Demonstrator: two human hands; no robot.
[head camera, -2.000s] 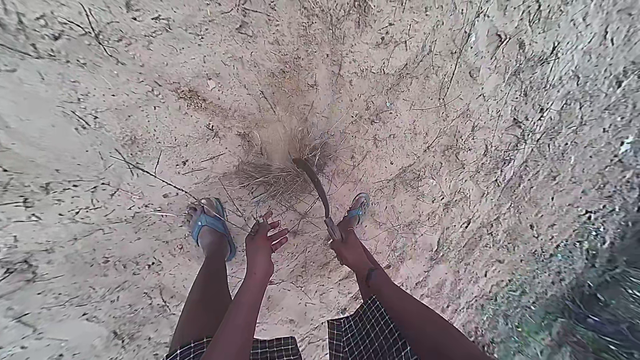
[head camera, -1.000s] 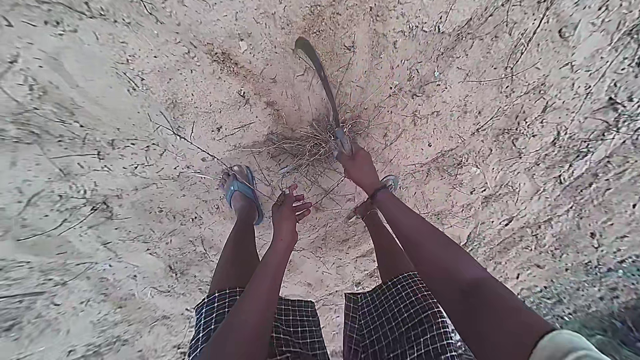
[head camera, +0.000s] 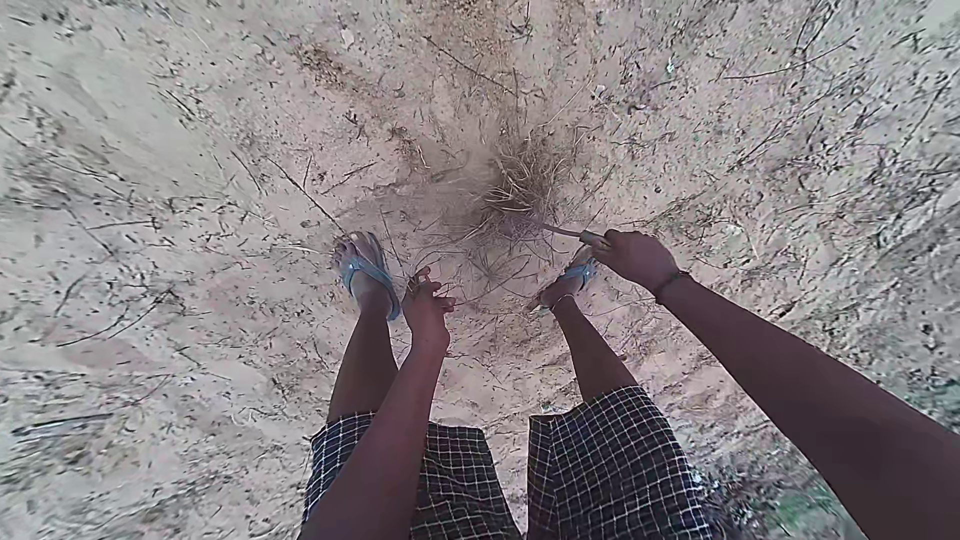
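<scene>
My right hand (head camera: 636, 257) grips the handle of a long curved blade, likely a sickle or machete (head camera: 556, 228). The blade points left from the fist, and its far part is lost in blur and dry stalks. A tuft of dry grass (head camera: 529, 184) stands on the sandy soil just beyond the blade, with a dusty blur on its left side. My left hand (head camera: 427, 306) hovers between my feet, fingers spread and partly curled, with nothing clearly in it. Thin twigs lie on the ground near its fingers.
My left foot in a blue flip-flop (head camera: 369, 276) is left of my left hand. My right foot in a blue flip-flop (head camera: 579, 276) is close below the handle. Scattered twigs (head camera: 304, 193) and dry bits cover the ground; green growth (head camera: 810, 510) shows at the lower right.
The blade, stretched out beyond the tuft one second ago, is now down at the tuft's base. My right hand has moved right, relative to my feet. My left hand stays between my feet.
</scene>
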